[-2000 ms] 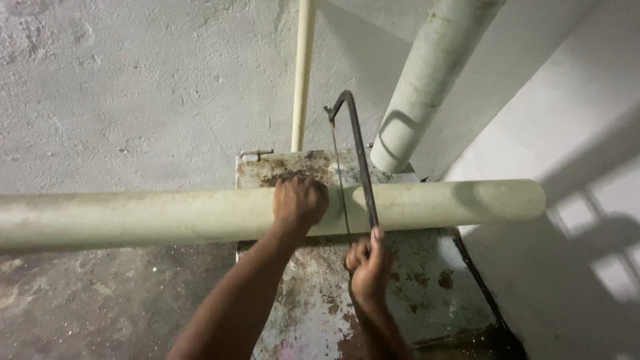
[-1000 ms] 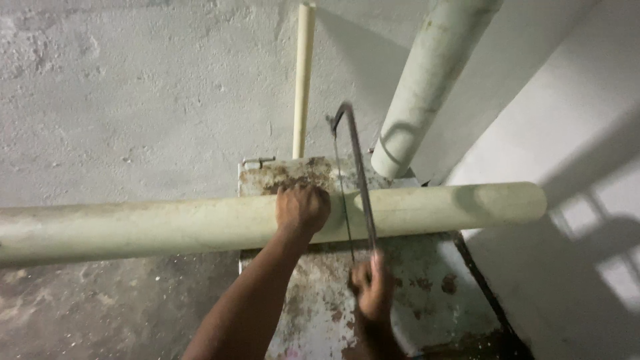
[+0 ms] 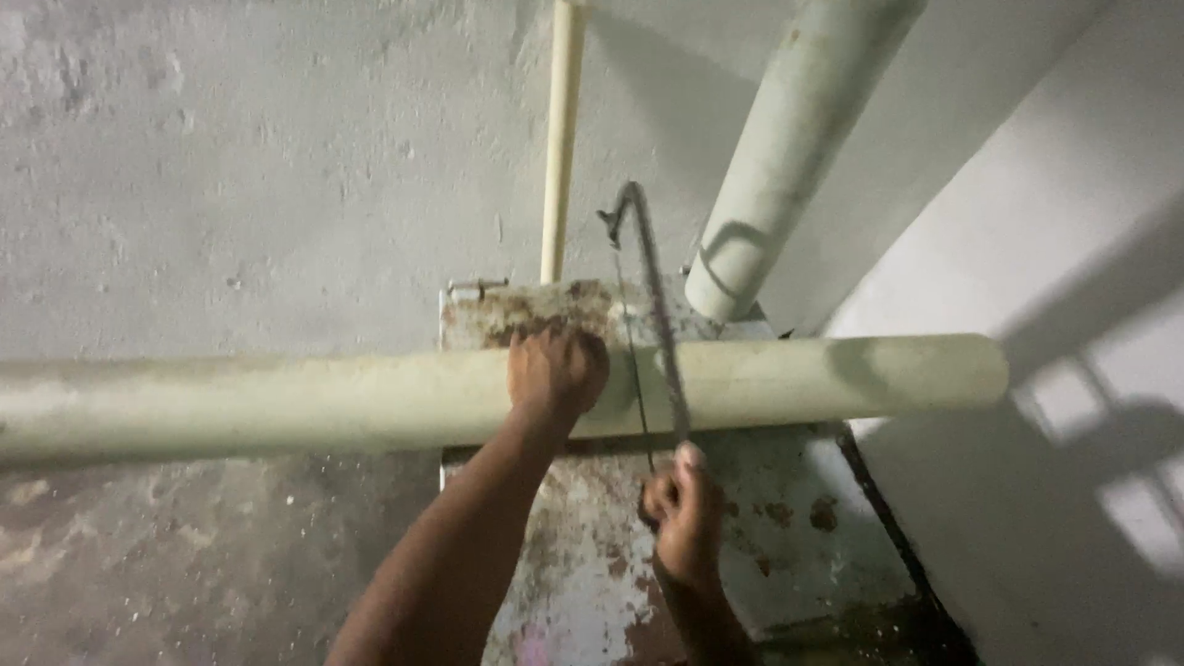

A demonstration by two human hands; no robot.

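A long cream plastic pipe (image 3: 324, 400) lies across a worn, stained board (image 3: 592, 555). My left hand (image 3: 558, 370) grips the pipe from above with its fingers curled over the far side, just left of the blade. In my right hand (image 3: 684, 509) is the handle end of a hacksaw (image 3: 659, 314), at the near side of the pipe. The saw's frame points away from me, and its thin blade crosses the pipe. How deep the blade sits cannot be told. The frame is slightly blurred.
A thick plastic pipe (image 3: 786, 157) leans beyond the board's right side, and a thinner one (image 3: 561, 139) stands behind the board. A small metal fitting (image 3: 478, 286) is at the far left edge. White walls (image 3: 277, 185) rise behind and at the right.
My right hand and the hacksaw have shifted slightly across the pipe between frames. My left hand has stayed on the pipe.
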